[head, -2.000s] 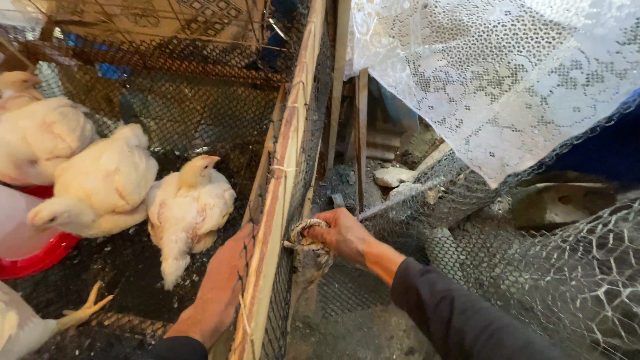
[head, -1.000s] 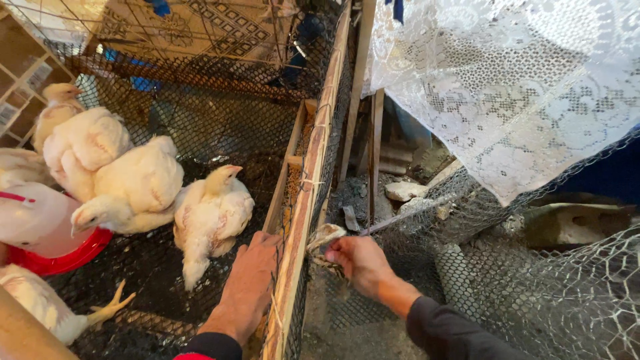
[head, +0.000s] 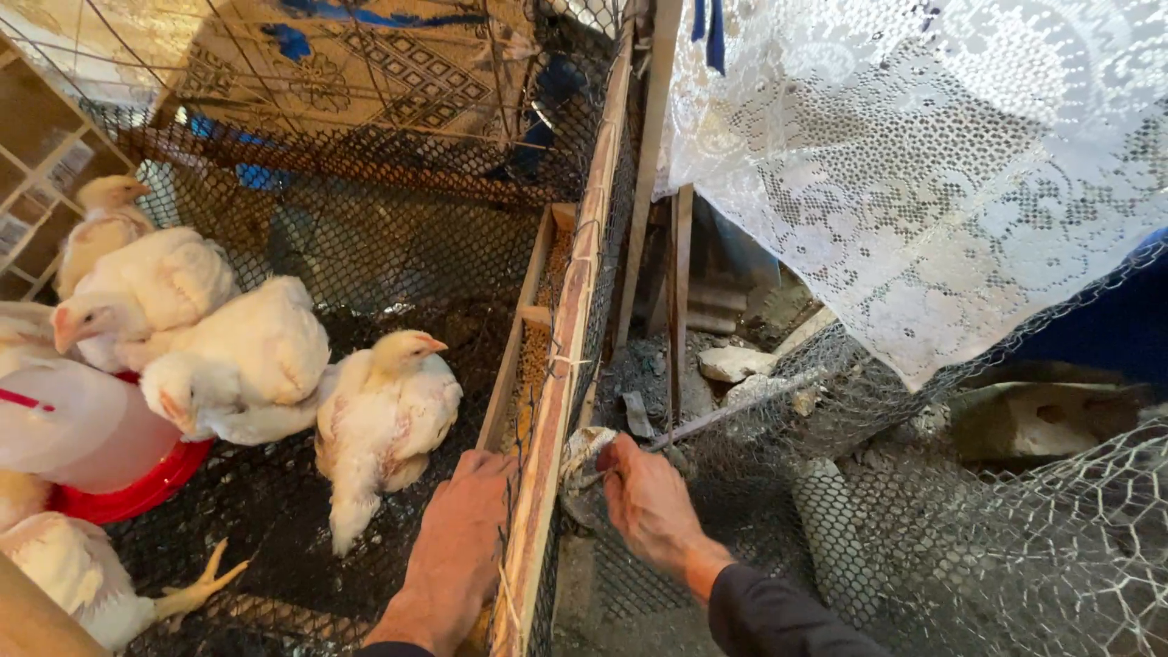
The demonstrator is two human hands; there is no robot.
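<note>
A wooden rail (head: 577, 301) with black mesh tied along it runs between my two hands. On the pen side, my left hand (head: 456, 538) reaches down against the rail, beside a wooden feed trough (head: 527, 383); its fingertips are hidden, so its grip cannot be told. Across the rail, my right hand (head: 652, 502) pinches a dirty, pale, crumpled strip of cloth or cord (head: 589, 456) close to the mesh. White chickens stand in the pen, the nearest one (head: 392, 411) just left of my left hand.
A red-based plastic drinker (head: 119, 484) stands among the chickens at left. Black netting (head: 411, 237) and patterned fabric (head: 411, 82) back the pen. A white lace cloth (head: 912, 182) hangs at upper right above a roll of wire mesh (head: 985, 538). Stones (head: 735, 363) lie beyond my right hand.
The view has shifted, showing more of the feed trough. My right hand has stayed at the pale bundle beside the rail, with its fingers turned differently. My left hand remains on the pen side.
</note>
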